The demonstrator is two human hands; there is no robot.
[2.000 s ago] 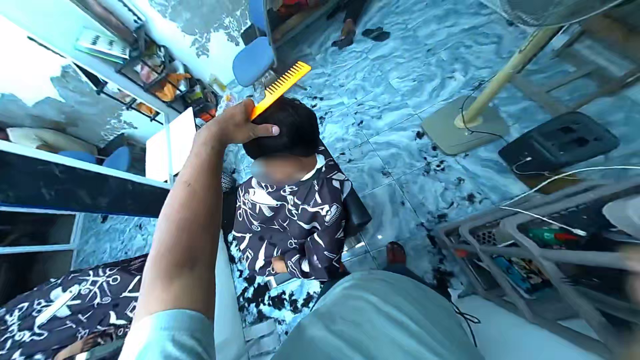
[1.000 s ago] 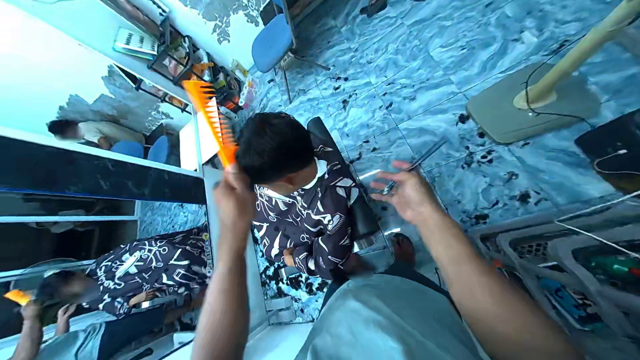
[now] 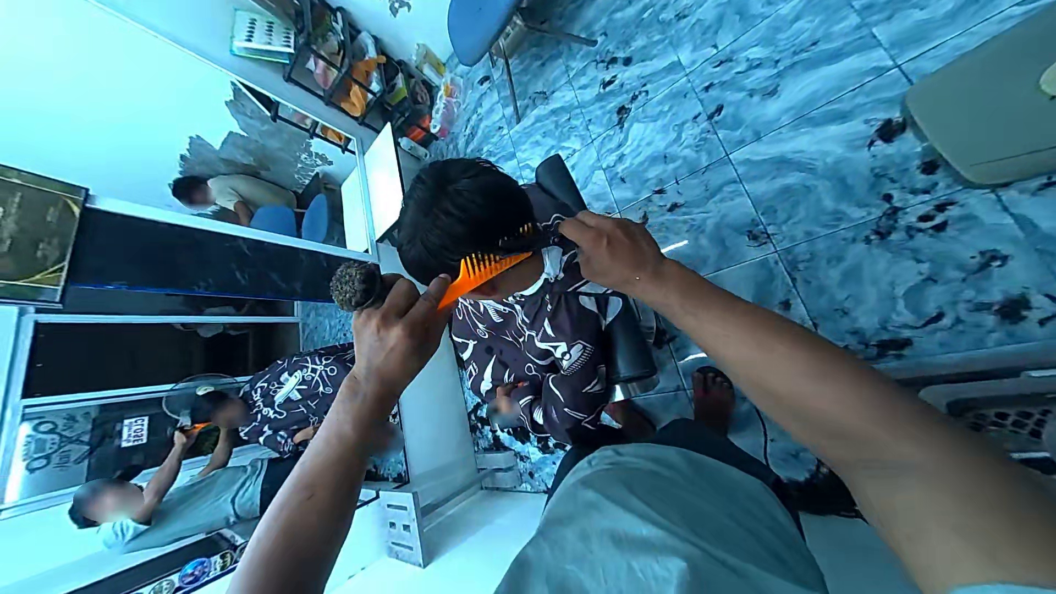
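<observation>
A person with short black hair [image 3: 462,210] sits before me in a dark patterned barber's cape [image 3: 528,355]. My left hand [image 3: 400,326] grips an orange comb [image 3: 478,274], its teeth at the side of the person's head. A round, bristly brush-like end [image 3: 356,286] sticks out from the same hand. My right hand [image 3: 615,252] is closed at the other end of the comb, beside the head, on a dark slim tool that looks like scissors; the fingers and the hair hide much of it.
A large mirror [image 3: 74,231] on the left reflects the scene. Further off are a blue chair [image 3: 478,29] and a black rack of goods [image 3: 338,66]. Cut hair lies on the marbled tile floor [image 3: 742,190]. At the right stands a beige base [image 3: 982,115], with a grey plastic crate [image 3: 998,404] below.
The comb, upright before, now lies against the person's hair. My right hand has come in from the right to the head with the slim tool. The view has come closer.
</observation>
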